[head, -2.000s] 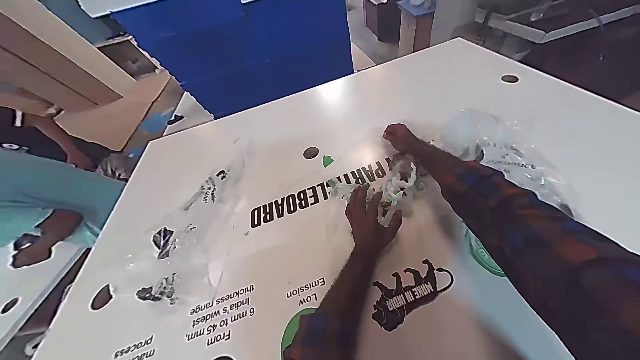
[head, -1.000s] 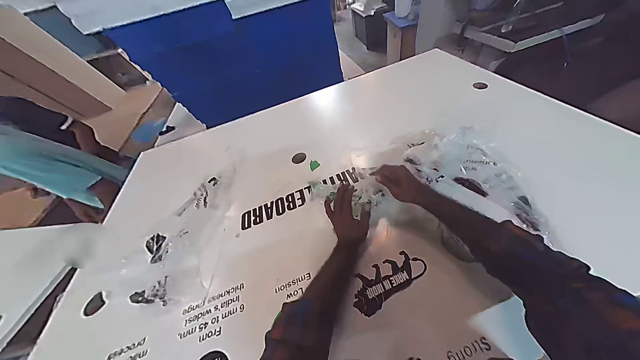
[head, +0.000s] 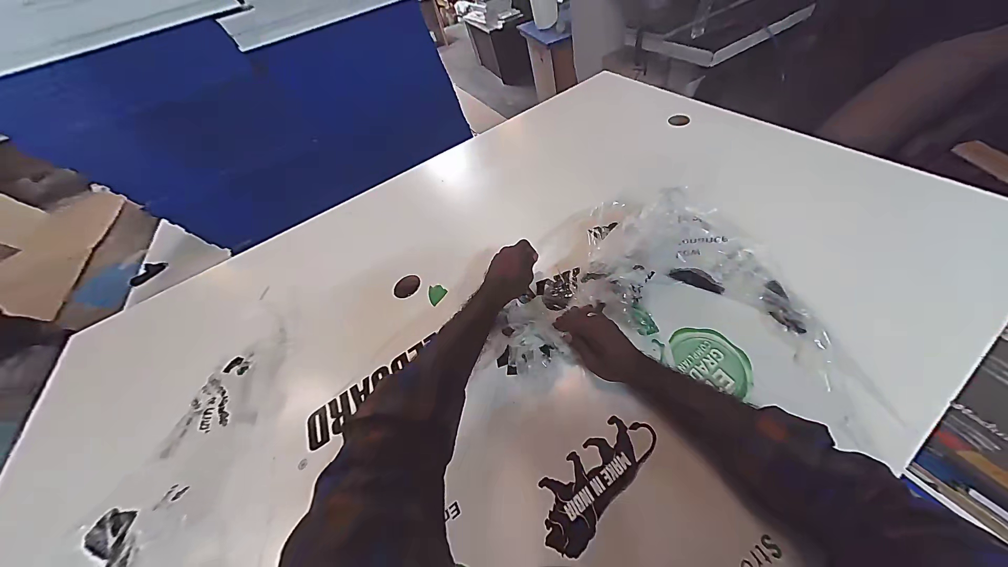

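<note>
A large white board (head: 882,213) with round holes lies before me, partly covered by clear printed plastic film (head: 709,291). The film is crumpled around both hands. My left hand (head: 513,268) is closed at the film's far edge, right of a round hole; the film in its grip is partly hidden. My right hand (head: 594,339) is closed on the bunched film, nearer to me and to the right of the left hand. A black lion print (head: 591,488) and a green round seal print (head: 710,362) show on the film.
Behind the board's far edge stands a large blue panel or box (head: 315,118) with pale sheets (head: 110,24) on top. Cardboard pieces (head: 71,244) lie at the far left. At the back is a small cabinet with a blue top (head: 547,59). Stacked material (head: 969,449) sits beside the right edge.
The left hand, spread on the film one second ago, is now closed and farther forward. The film on the right is more bunched. The person at the left is out of view.
</note>
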